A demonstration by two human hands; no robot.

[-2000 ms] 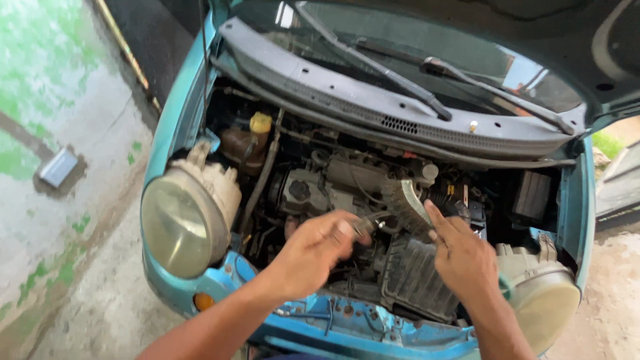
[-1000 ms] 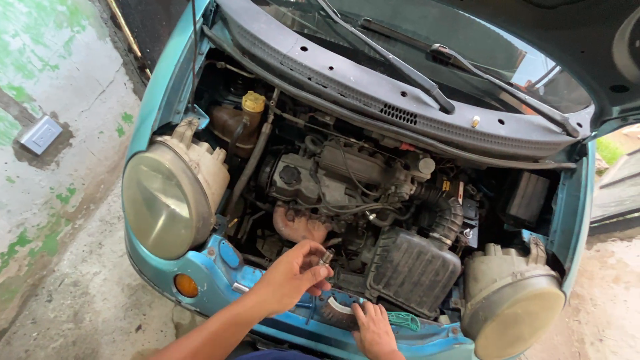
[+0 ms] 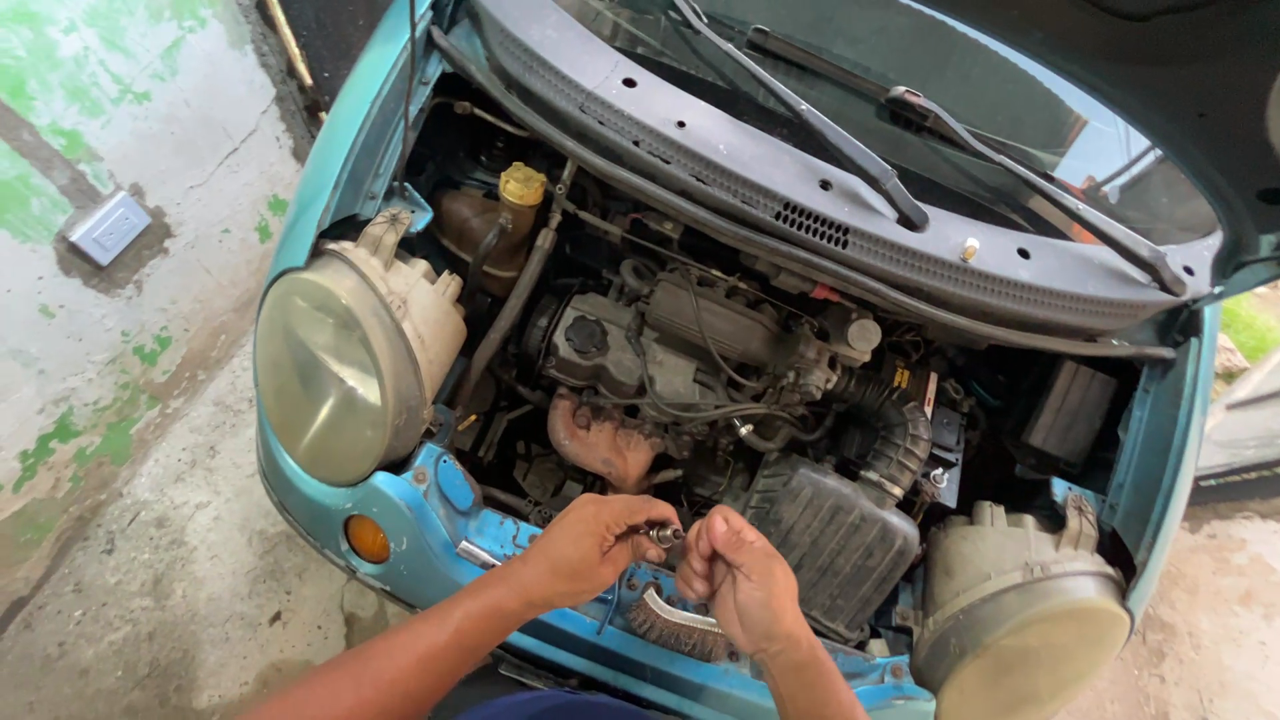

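My left hand [image 3: 600, 548] pinches a small metal part [image 3: 664, 535], which looks like a spark plug, between thumb and fingers above the car's blue front crossmember. Close beside it, my right hand [image 3: 738, 580] has its fingers curled near the part's tip; whether it holds anything cannot be seen. Below the hands a curved wire brush [image 3: 678, 628] lies on the crossmember, its right end partly behind my right hand. The engine [image 3: 640, 350] with its rusty exhaust manifold cover [image 3: 602, 440] is just beyond my hands.
A black air filter box [image 3: 835, 540] sits right of my hands. Headlights stand at left [image 3: 340, 365] and right [image 3: 1020, 630]. A coolant reservoir with a yellow cap [image 3: 522, 185] is at the back left. A metal rod-like tool [image 3: 478, 554] lies on the crossmember. The hood is raised.
The brush, held in my right hand two seconds ago, now lies on the crossmember with that hand off it. My right hand has moved up beside the small part in my left.
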